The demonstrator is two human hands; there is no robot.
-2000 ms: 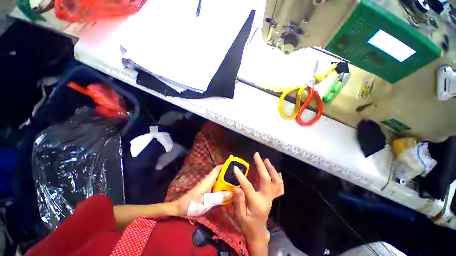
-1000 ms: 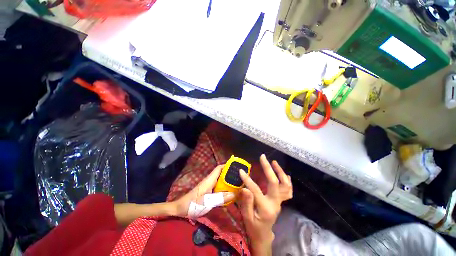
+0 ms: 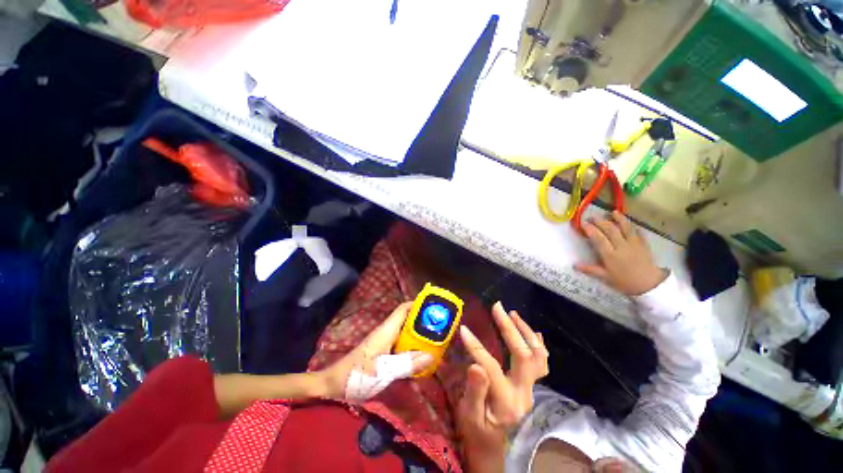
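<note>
A yellow handheld device [image 3: 430,325] with a small dark screen is held over my lap, and a blue round picture shows on the screen. My left hand [image 3: 374,358], with a white wrap around its thumb area, grips the device from the left and below. My right hand [image 3: 500,374] is just right of the device with its fingers apart, empty and not touching it.
A small person's hand [image 3: 621,251] reaches onto the table edge at the scissors [image 3: 605,196]. White panels [image 3: 351,78] with a black edge lie on the table. Green thread snips [image 3: 651,167] lie by the sewing machine [image 3: 739,88]. A black plastic bag [image 3: 152,296] is at left.
The device's screen has gone from dark to showing a blue picture. My right index finger has moved off the device. A small person in white has come in at right, reaching to the scissors.
</note>
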